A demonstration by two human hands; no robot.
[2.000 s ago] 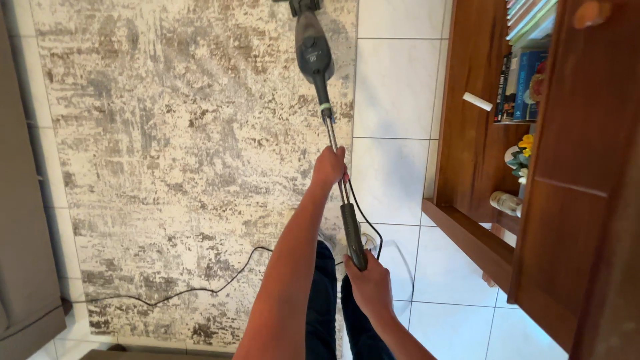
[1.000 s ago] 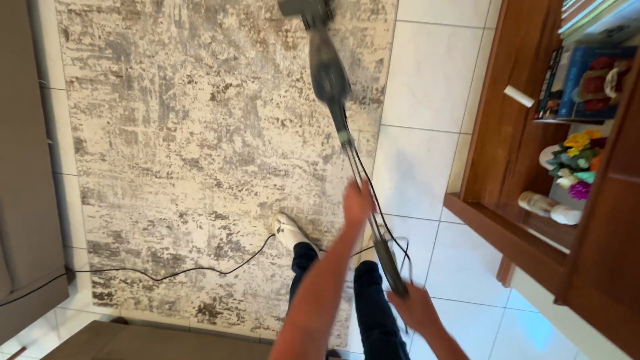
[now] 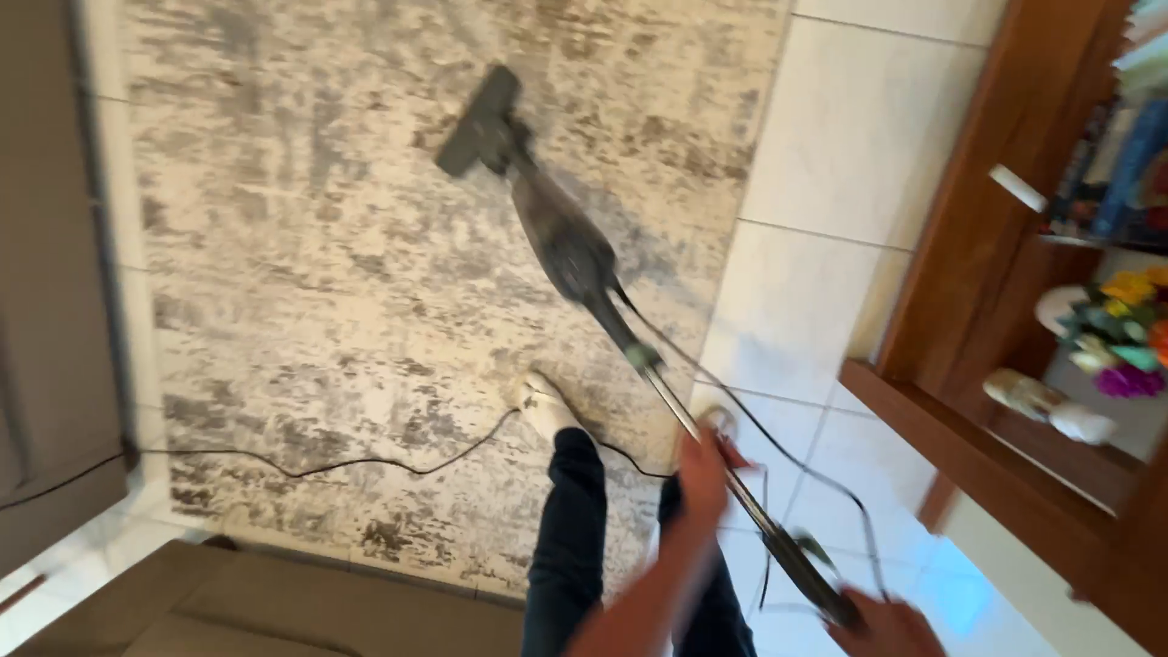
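A dark stick vacuum cleaner (image 3: 561, 233) slants across the view, its floor head (image 3: 479, 123) on the mottled beige and grey rug (image 3: 319, 319). My left hand (image 3: 707, 479) is closed around the metal tube partway down. At the lower right, my right hand (image 3: 885, 625) grips the dark handle (image 3: 803, 575) at its end. A black power cord (image 3: 365, 463) runs over the rug from the left, passes by my feet, and another stretch loops beside the tube up to the vacuum body. Motion blur softens both hands.
A grey-brown sofa (image 3: 55, 274) stands along the left, with another brown upholstered seat (image 3: 301, 607) at the bottom. On the right, a wooden cabinet (image 3: 967, 210) holds books, flowers (image 3: 1127, 319) and a figurine (image 3: 1045, 406). White floor tiles (image 3: 803, 146) border the rug. My shoe (image 3: 545, 406) is on the rug near the cord.
The vacuum's floor head has swung from near the rug's right side towards its middle, and now tilts left. Both hands have kept hold of the vacuum and moved lower right in view.
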